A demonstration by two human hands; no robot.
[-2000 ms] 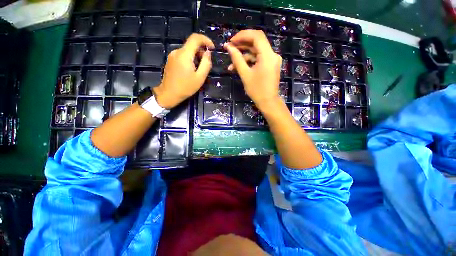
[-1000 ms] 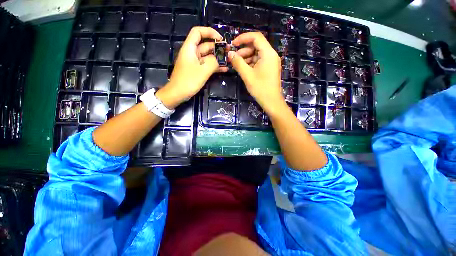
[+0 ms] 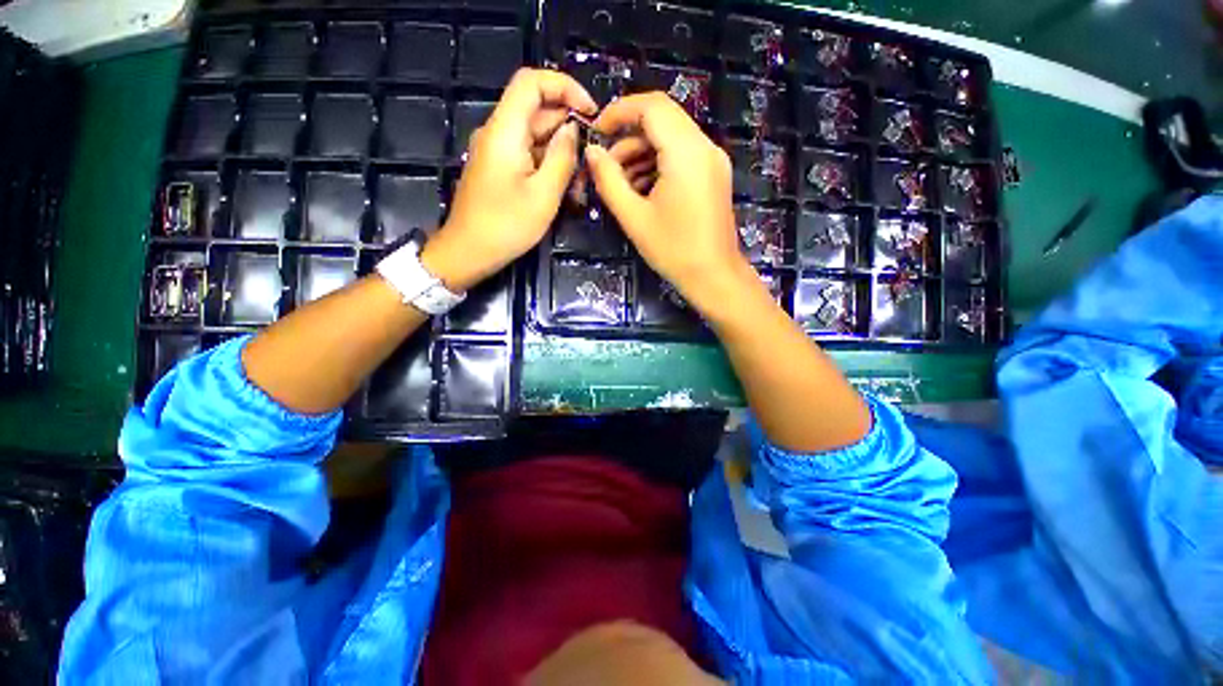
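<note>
My left hand (image 3: 507, 188) and my right hand (image 3: 667, 194) meet at the fingertips over the left part of the right-hand parts tray (image 3: 660, 335). Between them they hold a small wired component (image 3: 585, 123), mostly hidden by the fingers; a thin reddish line shows. The parts tray is black, with small red-and-silver parts in many pockets. The receiving tray (image 3: 242, 201) is black too and lies at the left, with mostly bare pockets and a few metal parts (image 3: 177, 290) near its left edge.
Stacked black trays (image 3: 27, 228) stand at the far left. A thin dark stick (image 3: 1069, 228) and dark objects (image 3: 1180, 141) lie right of the trays on the green bench (image 3: 610, 373). A person's blue sleeve (image 3: 1120, 349) is at the right. A small part (image 3: 1010, 166) lies beside the tray.
One second ago a dark, metal-edged component showed clearly between my fingertips; now my fingers cover most of it. My right hand has shifted slightly left and my fingertips are closer together.
</note>
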